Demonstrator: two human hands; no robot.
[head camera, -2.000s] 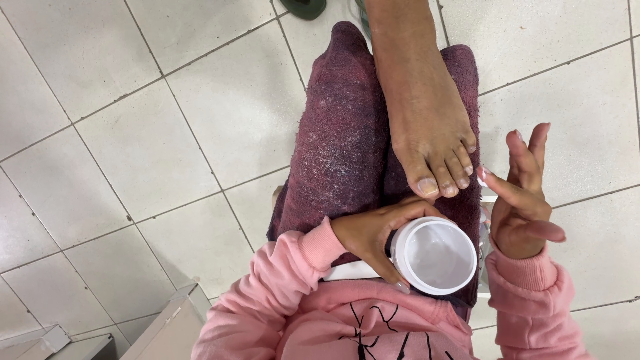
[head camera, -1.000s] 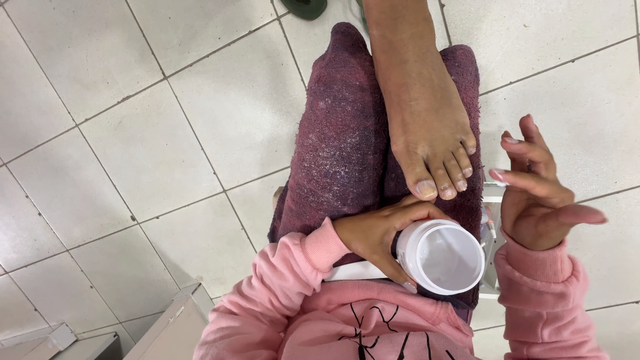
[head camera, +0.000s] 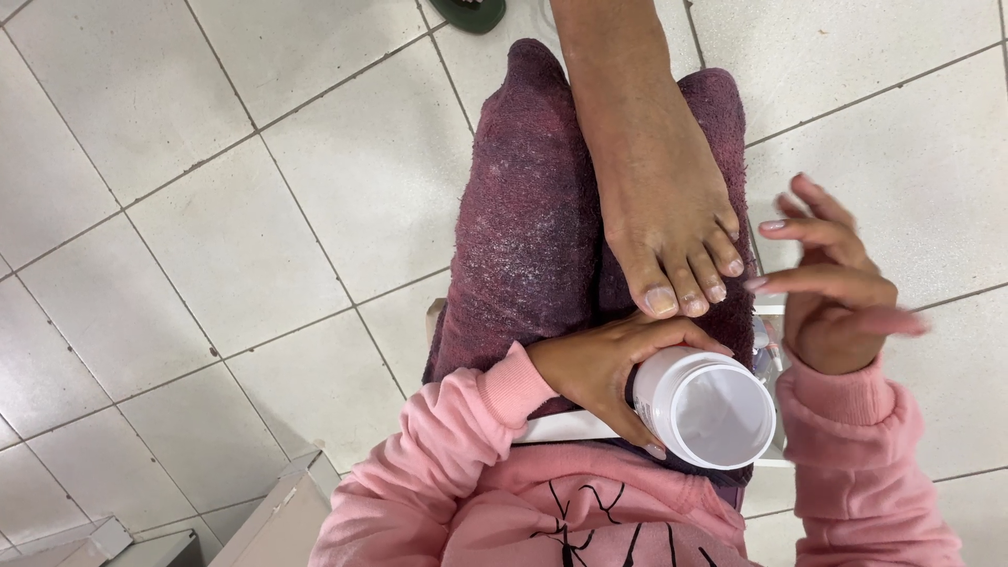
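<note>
A white plastic jar without a lid is gripped around its side by my left hand; its mouth faces the camera and the inside looks whitish. My right hand is raised to the right of the jar, fingers spread and slightly blurred, holding nothing. Another person's bare foot rests on a dark purple towel that covers my lap. The toes point toward me, just above the jar, and whitish residue shows around the nails. White specks lie on the towel.
A white frame with small items is partly hidden behind my right wrist. Light floor tiles surround my lap. A green shoe shows at the top edge, and pale box-like furniture stands at the lower left.
The jar in my left hand has shifted slightly right. My right hand has changed its finger pose and stays apart from the jar. The foot has hardly moved.
</note>
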